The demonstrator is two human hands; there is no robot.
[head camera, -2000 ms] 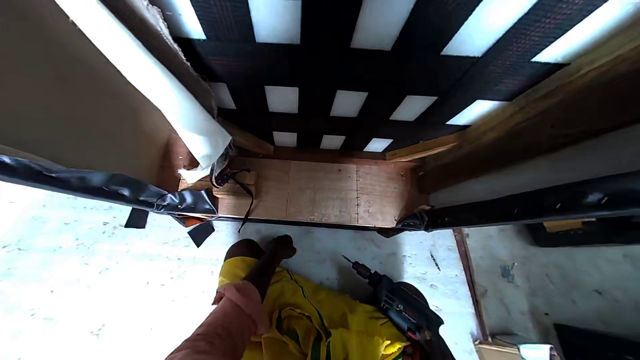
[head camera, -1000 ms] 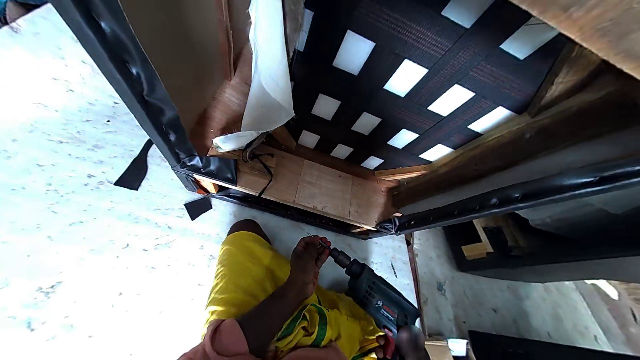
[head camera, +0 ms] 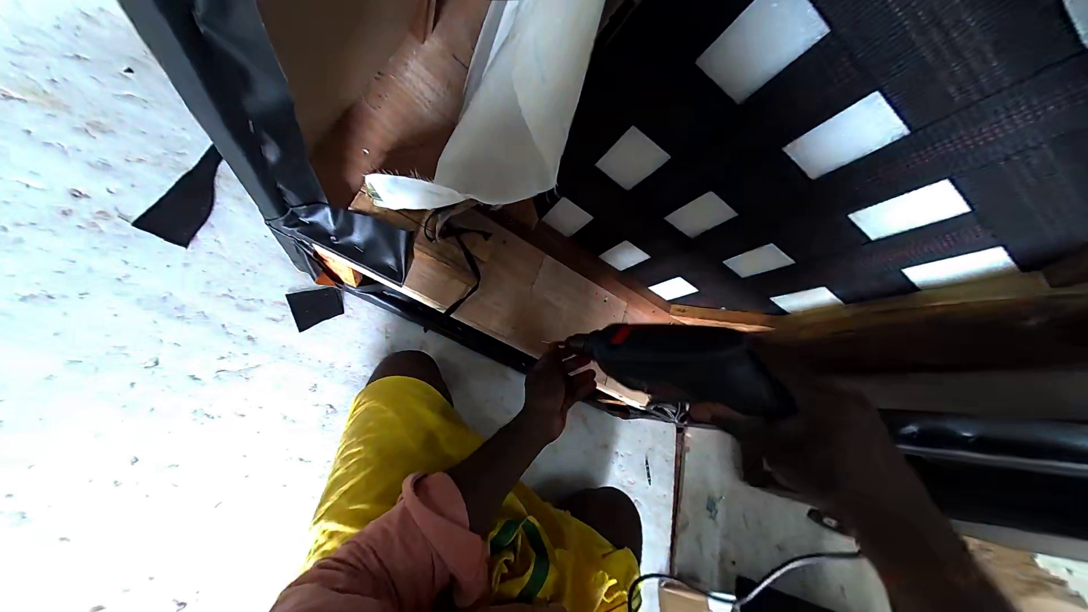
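My right hand (head camera: pixel 807 442) grips the handle of a dark corded power drill (head camera: pixel 693 361), held level over the near edge of a wooden furniture frame. The drill's chuck points left and meets the fingers of my left hand (head camera: pixel 554 387). Those fingers are bent at the drill's tip, beside the plywood board (head camera: pixel 518 285) of the frame; whether they hold a bit or a screw cannot be told. Black covering (head camera: pixel 357 242) wraps the frame's corner. Woven black webbing (head camera: pixel 765 153) spans the frame beyond the board. A thin black cord (head camera: pixel 472 272) hangs over the board.
White fabric (head camera: pixel 518 127) hangs at the frame's inner left side. Black scraps (head camera: pixel 187 200) lie on the pale, speckled floor (head camera: pixel 110 399). A power cable (head camera: pixel 790 565) runs at the lower right, near a cardboard piece (head camera: pixel 680 597). A black-covered rail (head camera: pixel 986 438) extends right.
The drill has been raised from beside my lap to the plywood board, in my right hand. My left hand has moved up to its tip. The view has shifted closer to the frame.
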